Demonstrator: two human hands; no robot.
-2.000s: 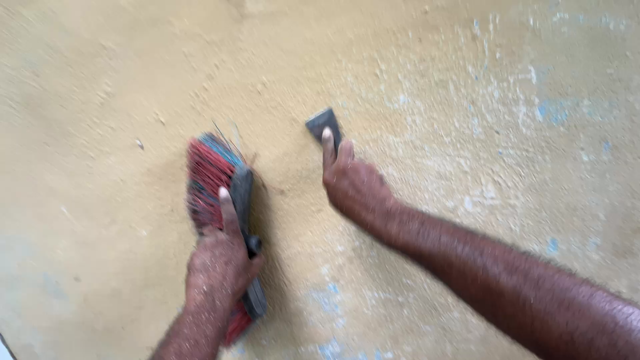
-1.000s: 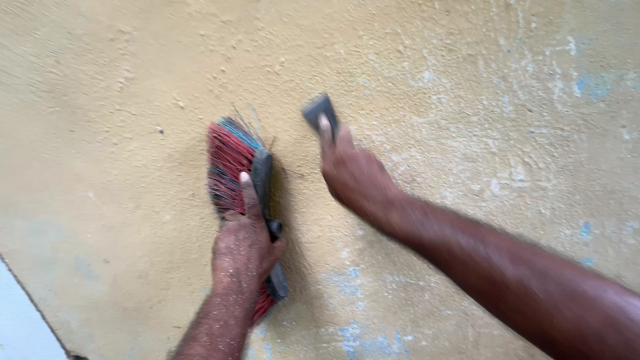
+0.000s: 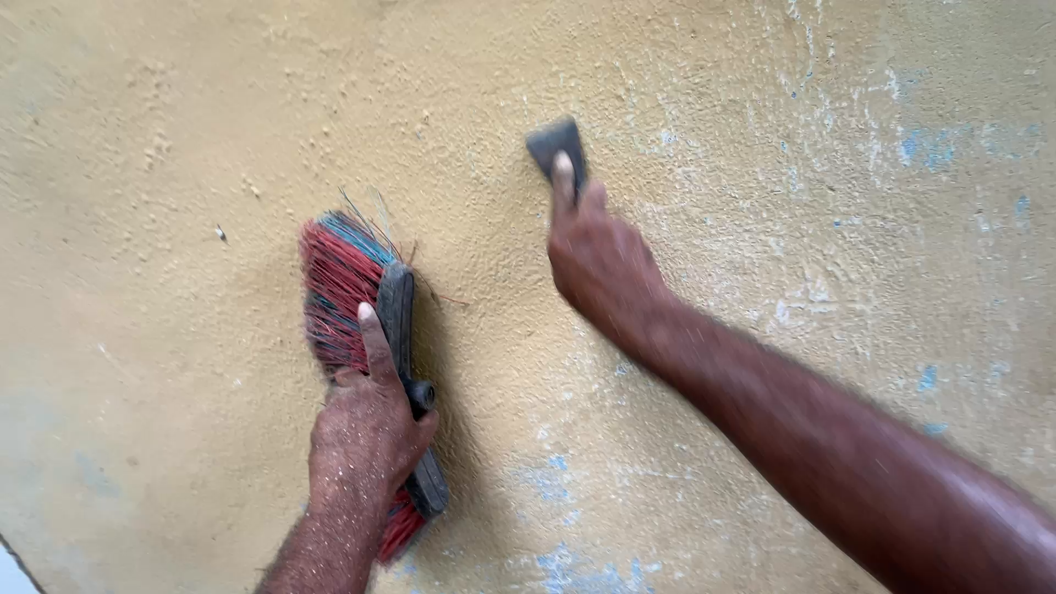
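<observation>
My left hand (image 3: pixel 363 437), dusted with pale flecks, grips a broom head (image 3: pixel 396 330) with a dark plastic back and red and blue bristles. The broom head stands nearly upright against the wall, bristles to the left, its handle socket to the right. Higher up and to the right, my right hand (image 3: pixel 606 260) is closed around a scraper with a flat, flared blade (image 3: pixel 557 140). My index finger lies along the scraper, whose blade is at the wall; its handle is mostly hidden in my fist.
A rough, yellowish painted wall (image 3: pixel 206 371) fills the view. White and blue patches (image 3: pixel 928 148) show through its paint on the right and low in the middle. A pale surface (image 3: pixel 12 573) lies past an edge at the bottom left corner.
Both hands keep hold of the broom head and the scraper. The view has shifted a little over the wall; the two tools stay in much the same places relative to each other.
</observation>
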